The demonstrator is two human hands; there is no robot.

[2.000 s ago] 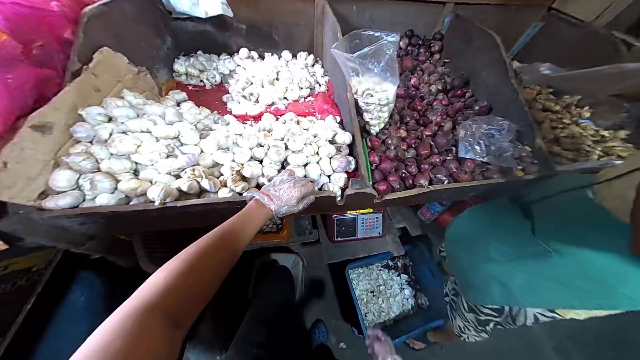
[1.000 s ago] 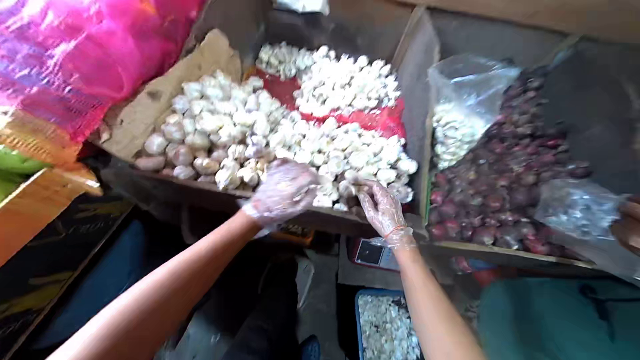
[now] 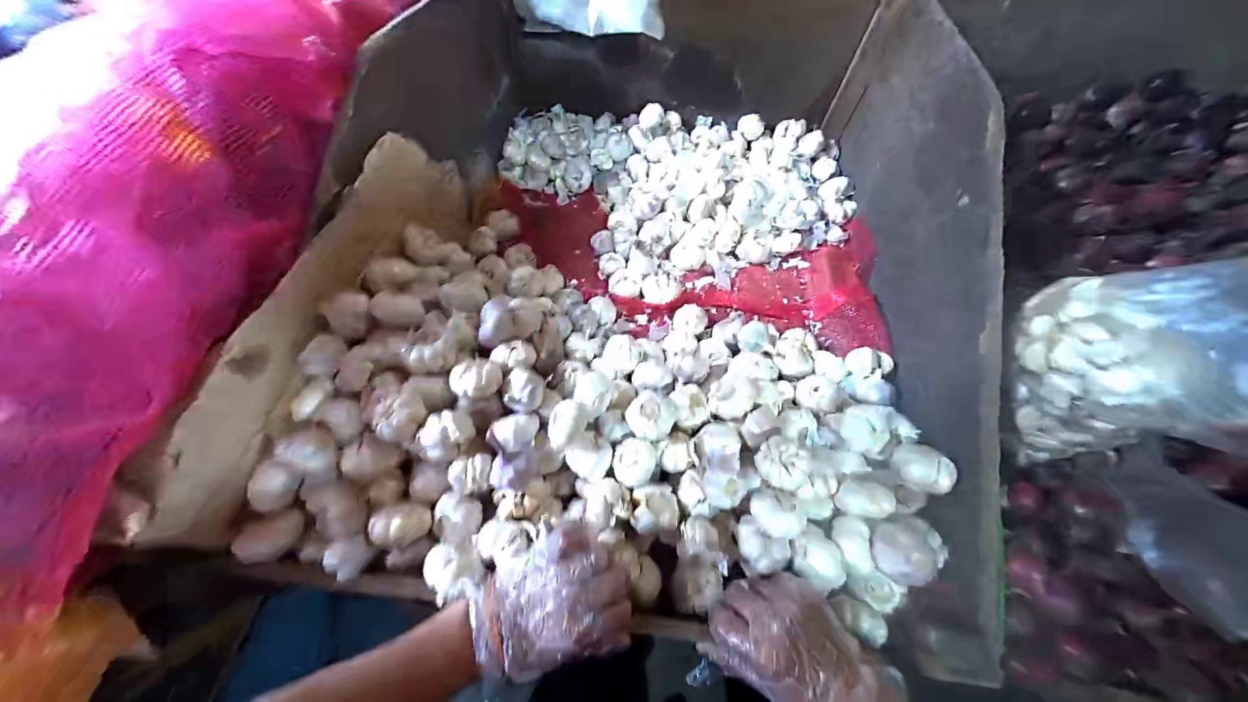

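Observation:
A wide heap of garlic bulbs [image 3: 634, 414] fills the front of a wooden bin [image 3: 951, 322]. My left hand [image 3: 556, 604], in a clear plastic glove, rests at the heap's front edge, fingers curled against the bulbs. Just right of it, my right hand [image 3: 785, 639], gloved the same way, lies at the bin's front board with its fingers bent toward the bulbs. Whether either hand grips a bulb is hidden. Behind, smaller garlic bulbs [image 3: 721, 190] lie on red mesh netting [image 3: 760, 288].
Pink mesh sacking [image 3: 166, 244] bulges at the left beside torn cardboard [image 3: 224, 419]. Right of the bin's partition are red onions [image 3: 1121, 185] and a clear plastic bag of garlic [image 3: 1092, 361], with part of another person's hand at the edge. A pale plastic bag [image 3: 595, 12] sits at the back.
Two seconds ago only my left hand was at the garlic; now both are. The bag of garlic, earlier upright near the partition, now lies tilted. The view has moved closer to the garlic.

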